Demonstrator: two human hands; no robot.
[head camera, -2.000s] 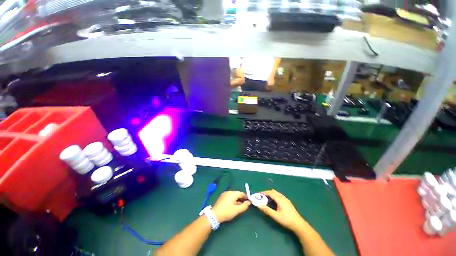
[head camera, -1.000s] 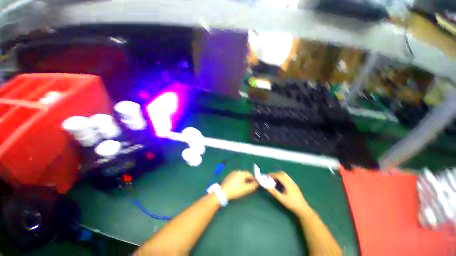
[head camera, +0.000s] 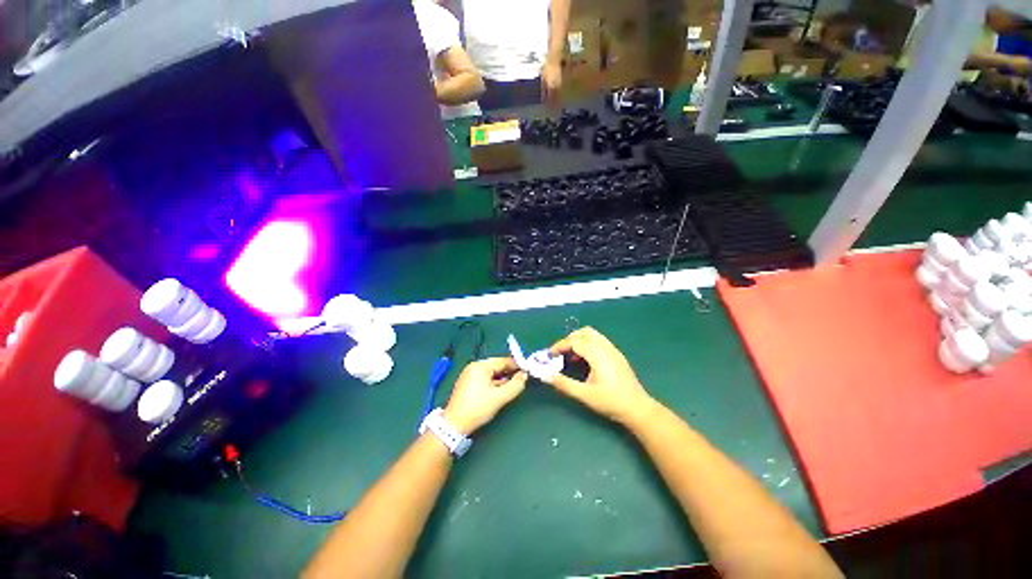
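My left hand (head camera: 484, 390) and my right hand (head camera: 600, 374) meet over the green mat. Their fingertips hold a small white round housing (head camera: 545, 364) between them. A thin white cap (head camera: 517, 350) stands up like a flap at its left side, close to the left fingertips. Whether the cap is joined to the housing I cannot tell. A blue connector (head camera: 438, 374) lies just left of my left hand, with a thin black cable (head camera: 467, 328) looping beyond it. A small thin ring (head camera: 572, 323) lies on the mat beyond my right hand.
White units (head camera: 368, 360) stand beside the pink-purple light (head camera: 275, 269). More sit on a black box (head camera: 206, 433) at left, by a red bin (head camera: 45, 452). A black parts tray (head camera: 583, 232) lies beyond the white strip. White units (head camera: 982, 296) crowd the red sheet (head camera: 843, 396). People stand behind.
The view has shifted; bench and hands appear higher, and more of the red sheet shows at right. Both hands still hold the white housing, with the cap still upright beside it.
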